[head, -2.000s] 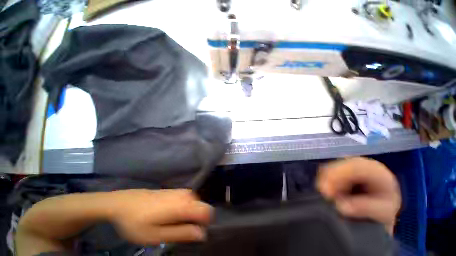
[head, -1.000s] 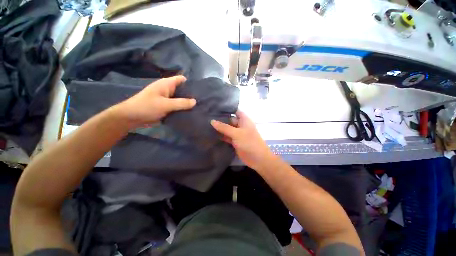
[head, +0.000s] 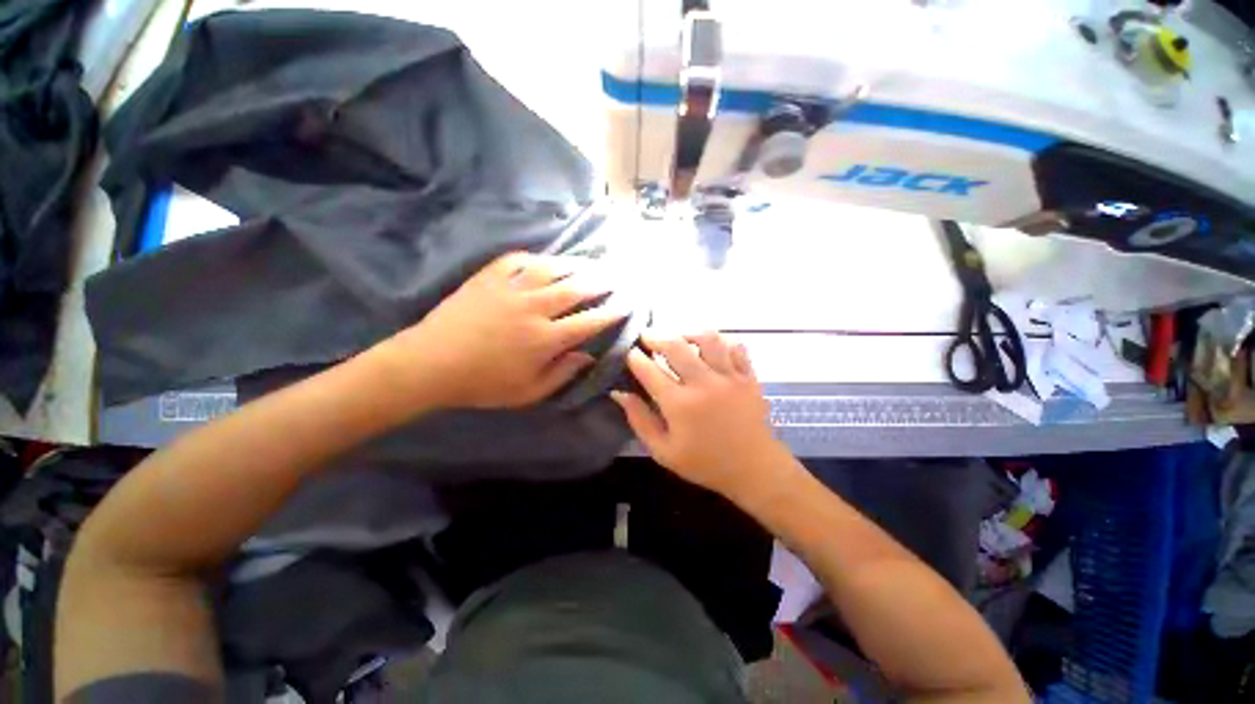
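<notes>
The dark grey garment piece (head: 372,179) lies bunched on the machine table, left of the needle area, and hangs over the front edge. My left hand (head: 516,330) lies on it with fingers spread toward a folded edge. My right hand (head: 702,406) is at the right end of that fold, thumb and fingertips on the cloth edge. The fold lies in front and left of the presser foot area (head: 658,206), which is washed out by lamp glare. The white sewing machine head (head: 853,151) has a blue stripe.
Black scissors (head: 985,337) lie right of the needle beside white scraps (head: 1074,351). A ruler-marked strip (head: 881,410) runs along the front edge. A blue basket (head: 1108,550) stands at lower right. More dark cloth (head: 35,179) lies at far left, and some is on the lap.
Both hands came up from the lap to the cloth on the table. Since a second ago, the left hand moved right and down and the right hand slightly right; the cloth is rearranged.
</notes>
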